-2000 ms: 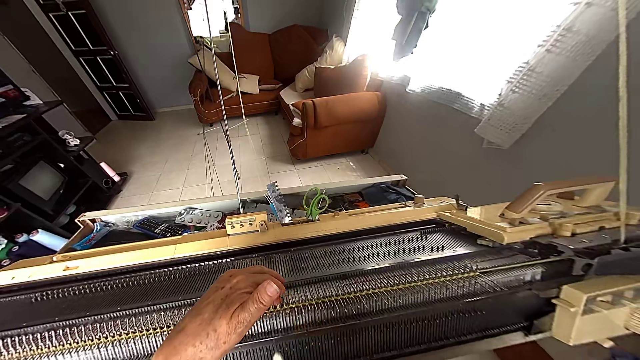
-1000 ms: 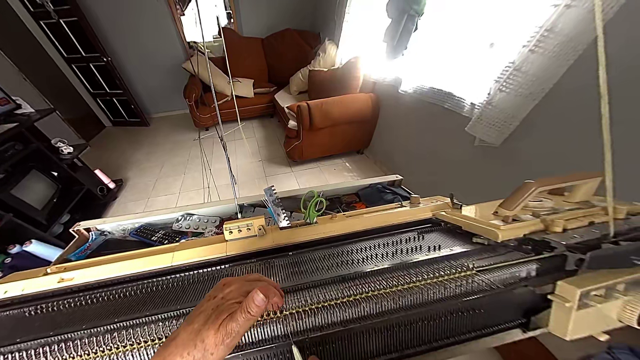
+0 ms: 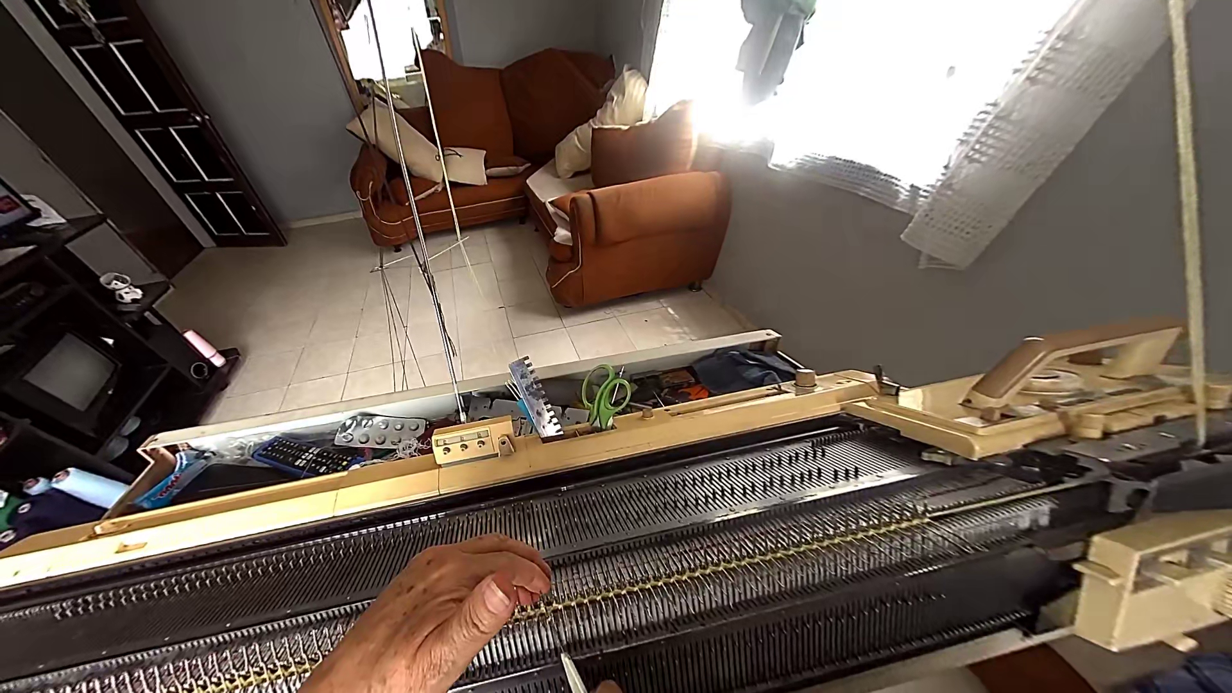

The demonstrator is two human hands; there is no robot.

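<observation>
A knitting machine with two needle beds spans the lower view, and yellowish yarn runs along the gap between the beds. My left hand rests over the needles at lower centre, fingers curled at the yarn line; whether it grips anything is hidden. At the bottom edge only a fingertip of my right hand shows, beside a slim pale tool with a thin metal tip pointing up to the needles. The cream carriage with its handle sits at the right end of the beds.
Behind the beds a long tray holds green-handled scissors, a remote control and a toothed metal comb. Yarn strands hang at right and centre. A second carriage part juts out at lower right. Beyond stand orange-brown sofas.
The slim tool and my right fingertip show at the bottom edge, a little to the right of my left hand, which stays over the needles at about the same place.
</observation>
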